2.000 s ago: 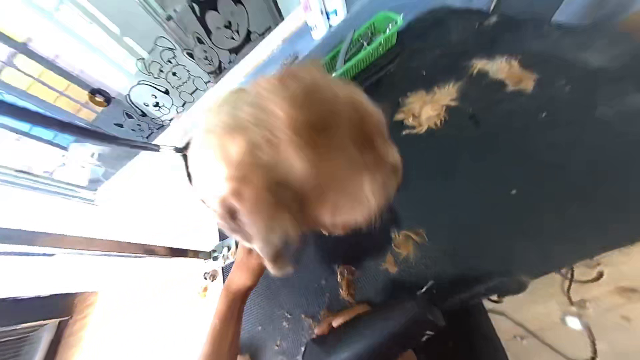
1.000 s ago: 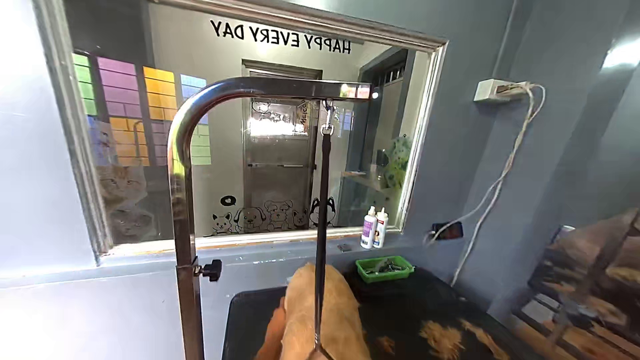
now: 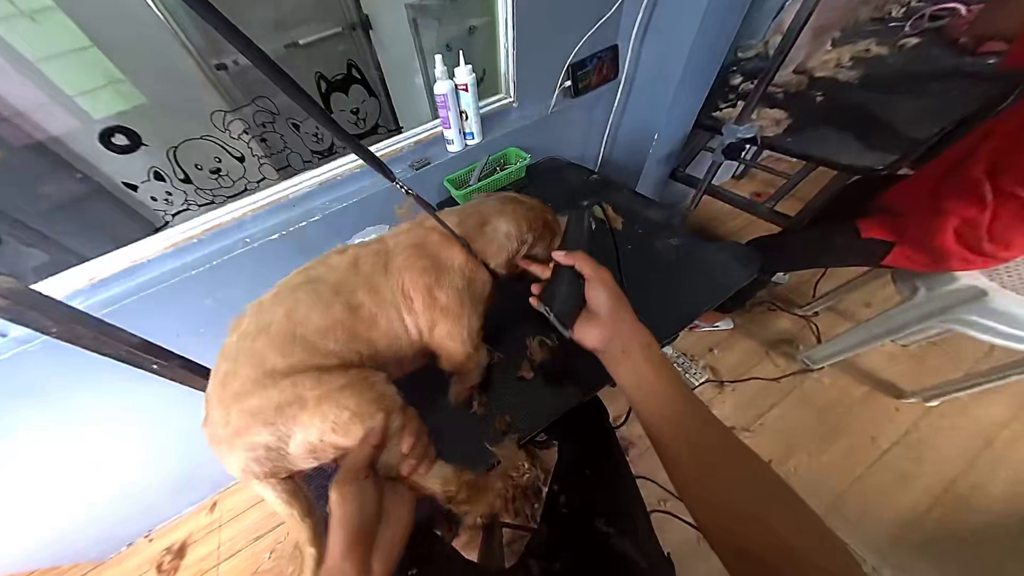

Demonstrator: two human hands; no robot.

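Note:
A light brown dog [image 3: 344, 312] stands on the black grooming table [image 3: 664, 264], its head towards the far end and a dark leash [image 3: 320, 112] looped at its neck. My right hand [image 3: 596, 308] is closed around black electric clippers [image 3: 566, 288], beside the dog's muzzle. At the lower left, my left hand [image 3: 408, 448] grips the dog's hind leg [image 3: 444, 480] from behind. Cut tufts of fur [image 3: 538, 356] lie near the front paws.
Against the wall are a green basket [image 3: 488, 174] with tools and two bottles [image 3: 458, 104] on the sill. A phone [image 3: 594, 70] hangs by its cable. A person in red [image 3: 952, 200] sits by another table at the right, near a white plastic chair [image 3: 944, 320]. Cords cross the floor.
The view has swung down from the window to the table. Both hands now show clearly, the right with the clippers. The dog's body extends sideways across the view, its head turned away.

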